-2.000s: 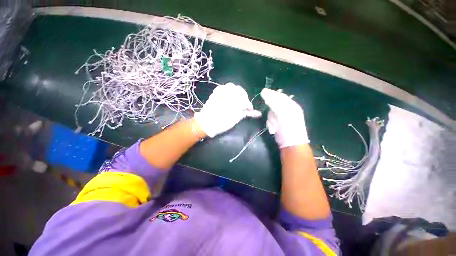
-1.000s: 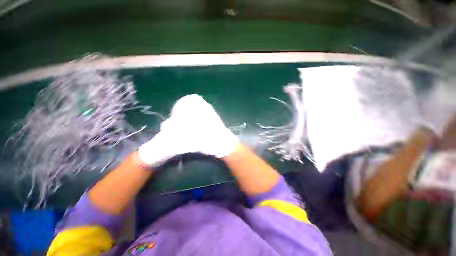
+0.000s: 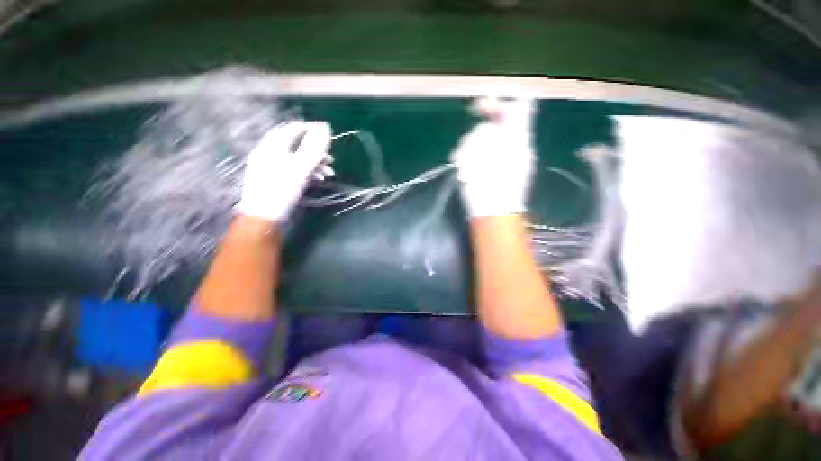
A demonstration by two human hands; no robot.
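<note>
A tangled pile of pale lead wires point(image 3: 180, 180), blurred, lies on the green bench at the left. My left hand point(image 3: 284, 171), in a white glove, is at the pile's right edge with its fingers curled; a few pale wires show by its fingertips, but its grip is blurred. My right hand point(image 3: 497, 167), also gloved, is shut on pale wires point(image 3: 405, 185) that stretch left towards my left hand, with some strands hanging down. A sorted wire bundle point(image 3: 605, 225) lies to the right, beside the white sheet.
The white sheet point(image 3: 711, 216) covers the right of the bench. Another person's arm point(image 3: 756, 369) is at the lower right. A pale metal edging point(image 3: 387, 85) runs along the far side. A blue stool or crate point(image 3: 119, 333) is at the lower left.
My hands were together and have moved apart, left hand to the pile and right hand to the right. Wires now show between them. The view has shifted.
</note>
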